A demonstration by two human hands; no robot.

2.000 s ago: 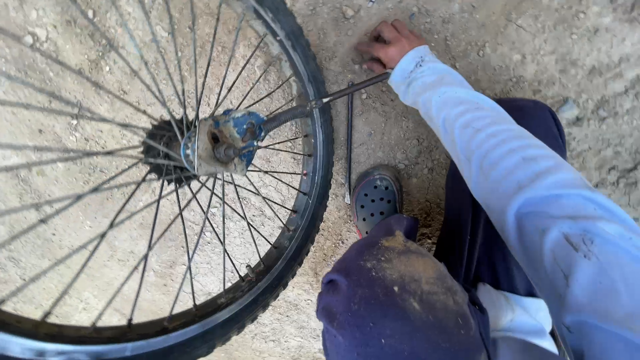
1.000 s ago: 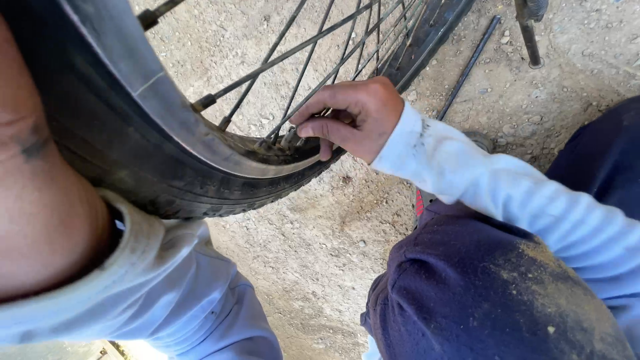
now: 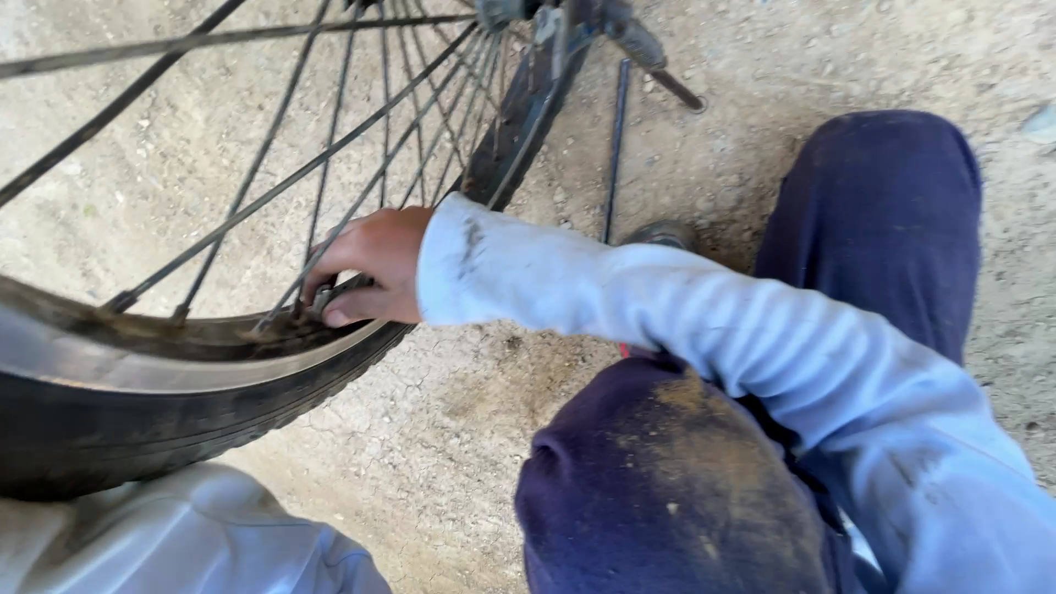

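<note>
My right hand [image 3: 367,268] reaches in from the right to the inner side of a bicycle wheel rim [image 3: 214,373]. Thumb and fingers close around a small metal part [image 3: 323,299] beside the spokes; its exact kind is hard to tell. The black tyre [image 3: 140,437] curves across the lower left, and spokes [image 3: 272,194] run up towards the hub [image 3: 499,10] at the top edge. My left hand is out of sight; only its pale blue sleeve [image 3: 206,536] shows below the tyre.
On the dirt ground [image 3: 445,462] lies a thin dark rod [image 3: 615,153]. A metal bar [image 3: 676,89] projects from near the hub. My knees in dark trousers [image 3: 676,487] are at the right, with part of a shoe [image 3: 662,234] between them.
My right hand was beside a bar off the hub, then at the rim, where it remains. The left hand, partly visible a second ago, has left the view. The view has shifted.
</note>
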